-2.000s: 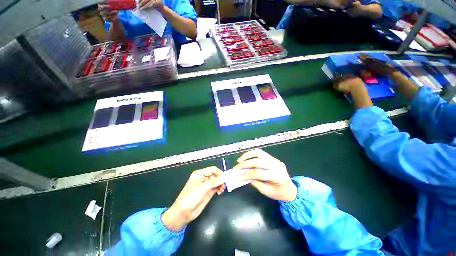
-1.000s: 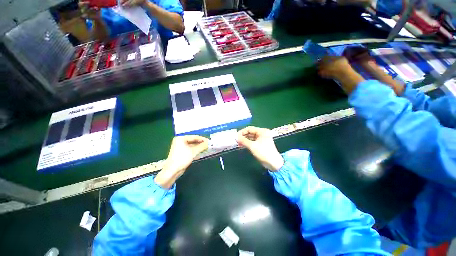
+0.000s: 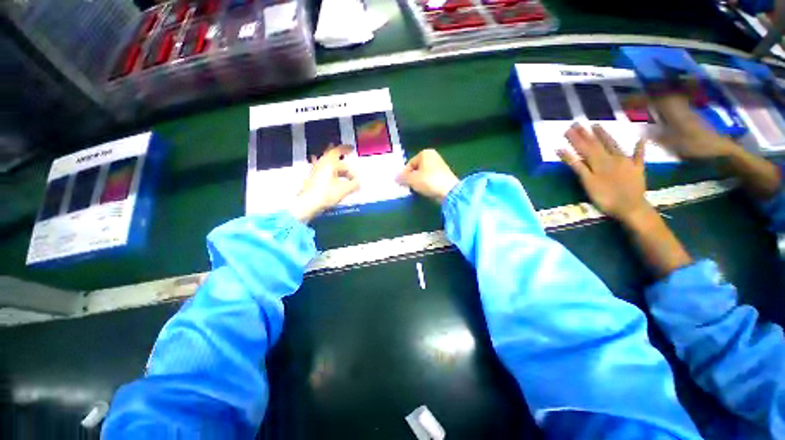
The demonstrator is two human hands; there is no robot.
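Note:
A white tablet retail box (image 3: 284, 181) with three device pictures and blue sides lies on the green belt in front of me. My left hand (image 3: 329, 182) is over the lower middle of its face, thumb and forefinger curled near each other. My right hand (image 3: 428, 174) is at the box's right edge, with its fingertips drawn together. I cannot tell whether a label is between the fingertips of either hand. A second white box (image 3: 93, 199) lies farther left on the belt.
A neighbour's hands (image 3: 609, 174) are on another white box (image 3: 551, 136) at the right, with a blue box above it. A whitish rail (image 3: 379, 250) edges the belt. A small stick-like item (image 3: 421, 275) and a paper scrap (image 3: 424, 423) lie on the bench. Blister trays (image 3: 215, 51) stand across the belt.
My hands have moved forward from the rail onto the box. The white strip stretched between them is no longer visible. Both left boxes have shifted left, and another white box shows at the right.

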